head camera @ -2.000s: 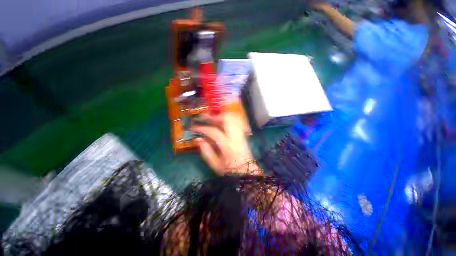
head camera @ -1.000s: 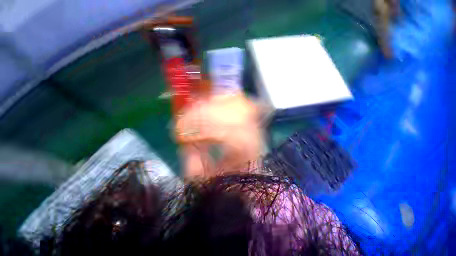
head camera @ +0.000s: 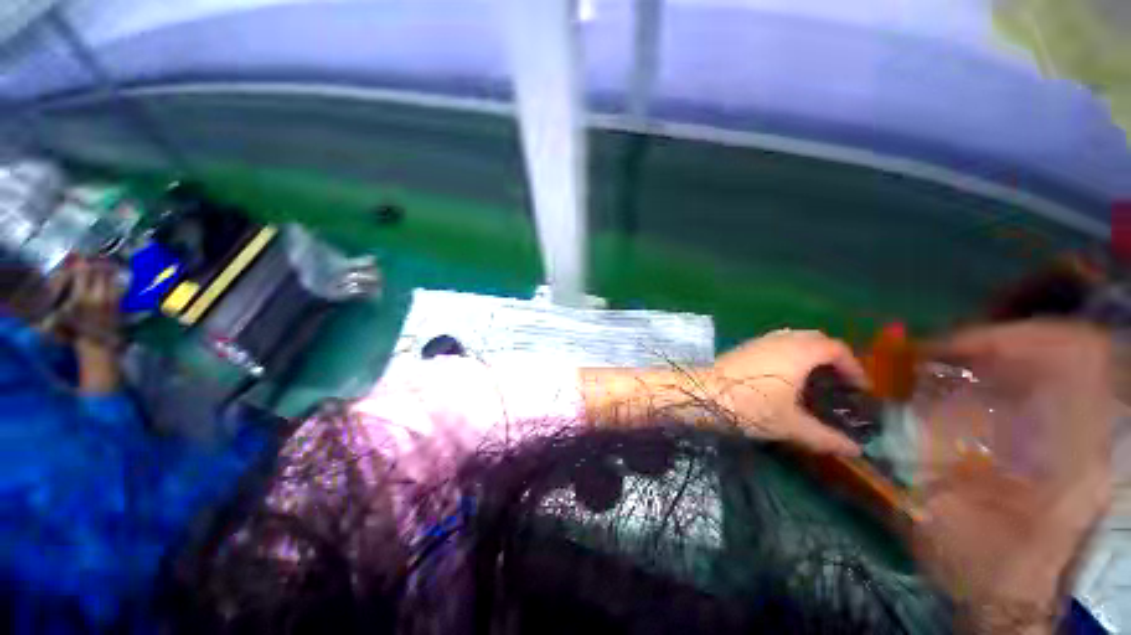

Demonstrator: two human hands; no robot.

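Observation:
My left hand (head camera: 788,382) reaches in from the left and holds a round black part (head camera: 833,399) between thumb and fingers, beside the orange test fixture (head camera: 891,362). My right hand (head camera: 1017,459) is large and blurred at the right, over the fixture, hiding much of it. Its fingers and any grip cannot be made out. The silvery sheet (head camera: 558,325) lies left of the fixture, partly under my left sleeve. One black part (head camera: 442,347) lies on it. Several dark round shapes show lower down through hair.
A pale metal post (head camera: 546,161) rises behind the sheet. At the left are a dark box with yellow edges (head camera: 236,279) and a person's hand (head camera: 93,298) and blue sleeve (head camera: 99,459). A small dark piece (head camera: 388,213) lies on the green bench. Hair covers the lower view.
The view has swung left, so the fixture now sits at the right edge and the white box is out of view. My left hand has come into view with a black part.

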